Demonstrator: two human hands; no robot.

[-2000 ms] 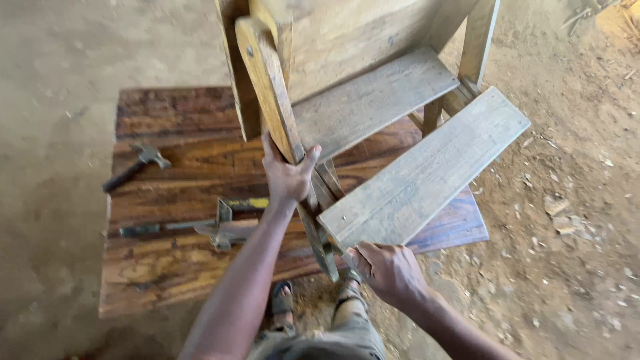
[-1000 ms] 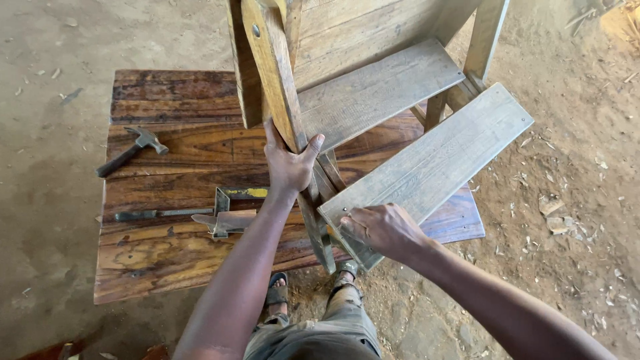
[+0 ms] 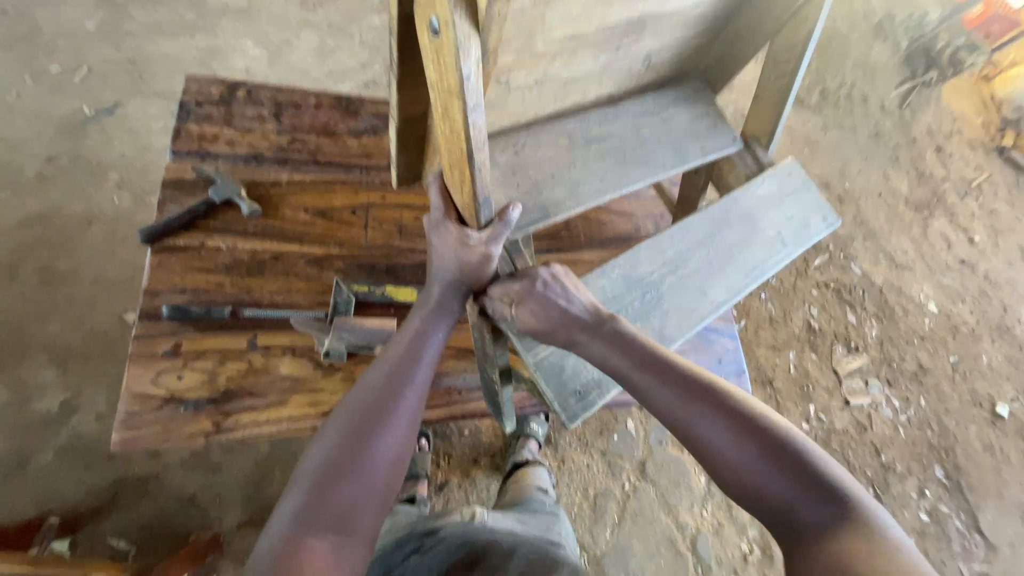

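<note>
A wooden step-like piece of furniture stands on a stained wooden tabletop [image 3: 256,264]. My left hand [image 3: 466,244] grips its upright side rail [image 3: 454,112], thumb spread to the right. Close beside it, my right hand [image 3: 548,304] is closed at the left end of the lower tread board [image 3: 688,272]; its fingertips are hidden, so whether it holds the board's edge or the rail behind cannot be told. The upper tread [image 3: 616,156] lies behind the lower one. Below the hands, the pointed lower end of a leg [image 3: 492,372] hangs over the tabletop's near edge.
On the tabletop's left lie a claw hammer [image 3: 200,206] and a bar clamp [image 3: 340,312] with a threaded screw and a wood block [image 3: 364,334]. Wood chips are scattered on the dirt floor [image 3: 888,400] at right. My sandalled feet are just below the table's near edge.
My right hand has moved from the lower tread's near left corner, up across its end, to beside my left hand. The left hand keeps its grip on the rail.
</note>
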